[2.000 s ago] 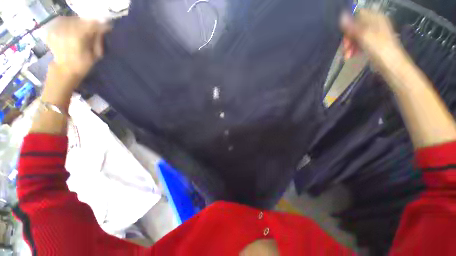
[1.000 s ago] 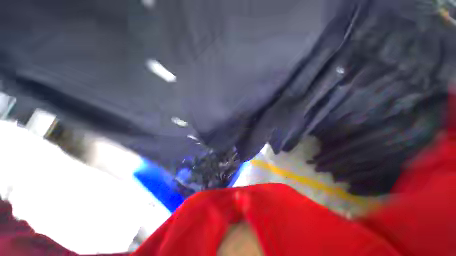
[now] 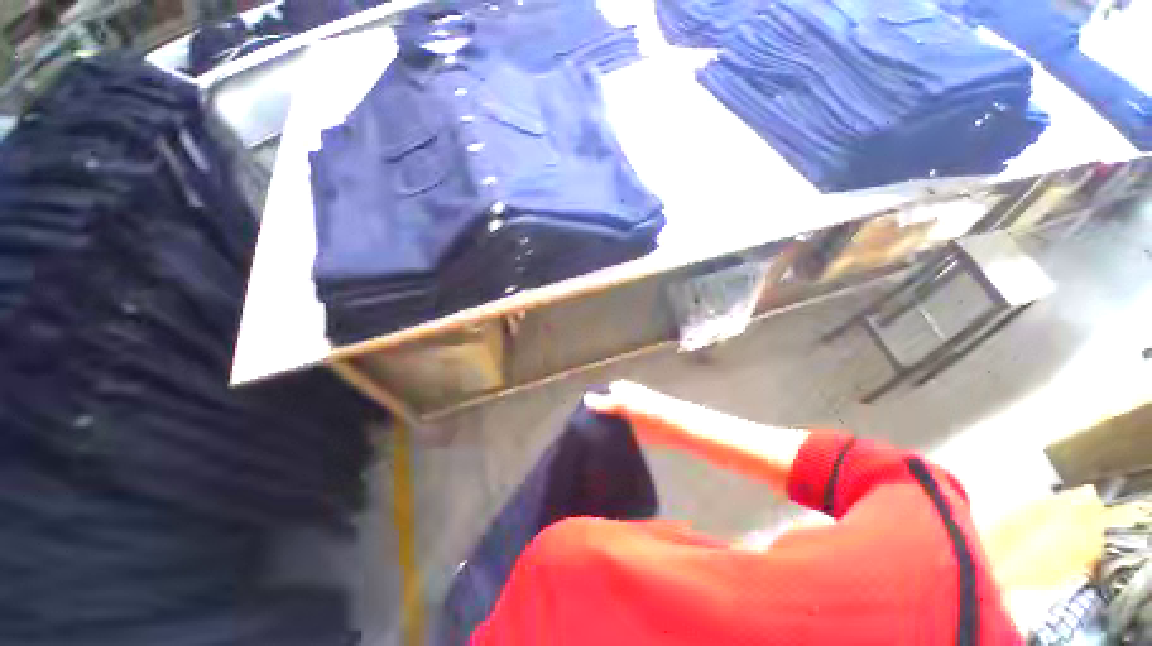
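My right hand point(image 3: 609, 400) is low in front of the table and is shut on the edge of a dark denim shirt point(image 3: 604, 461), which hangs down along my front. Most of this shirt is hidden by my body or cut off by the frame. My left hand is not in view. On the white table point(image 3: 689, 139), a dark navy shirt pile point(image 3: 505, 164) lies near the left end, with collar, pocket flaps and silvery buttons showing. A second, bluer pile point(image 3: 884, 95) lies to its right.
Dark shirts hang in a packed mass point(image 3: 139, 290) at the left, close to the table's end. A low stool point(image 3: 941, 322) stands on the grey floor beyond my right arm. A yellow line point(image 3: 404, 543) runs along the floor. Cardboard point(image 3: 1105, 448) is at the right edge.
The view has turned from the rack and blue bin to the table with piles. The shirt held spread before me is now low by my front. My left hand has left the picture.
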